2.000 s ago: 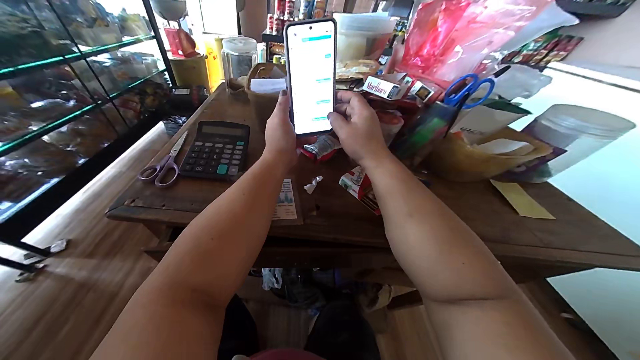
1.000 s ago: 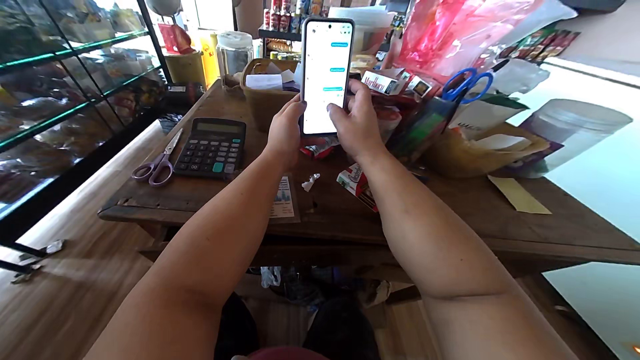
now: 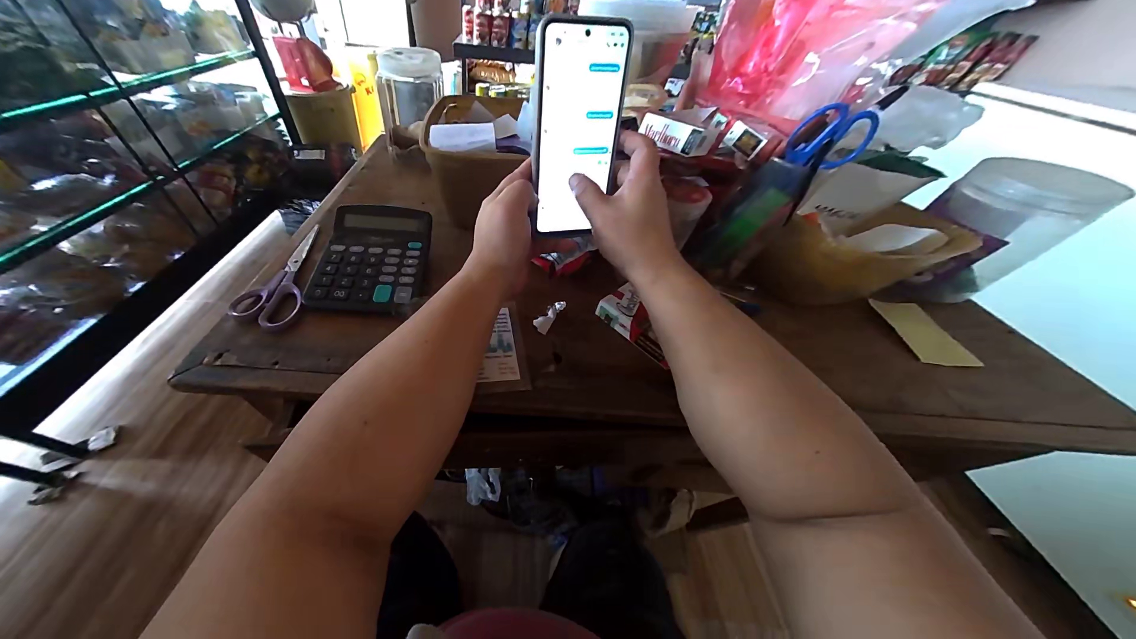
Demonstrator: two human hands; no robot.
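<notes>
A smartphone with a lit chat screen stands upright between my hands above the wooden desk. My left hand grips its lower left edge. On the other side my right hand holds the lower right edge, its thumb over the lower part of the screen. Left of my left forearm lie a black desk calculator and purple-handled scissors. Below the phone are a crumpled scrap of paper, a printed card partly behind my left forearm, and a cigarette pack partly behind my right.
Behind my hands stand a brown basket with papers and a clear plastic jar. Blue-handled scissors rise from a holder at the right, near a yellow paper slip. Glass shelves run along the left.
Between two seconds and one second ago the phone and both hands moved a little to the right relative to the desk. Both hands still hold the phone.
</notes>
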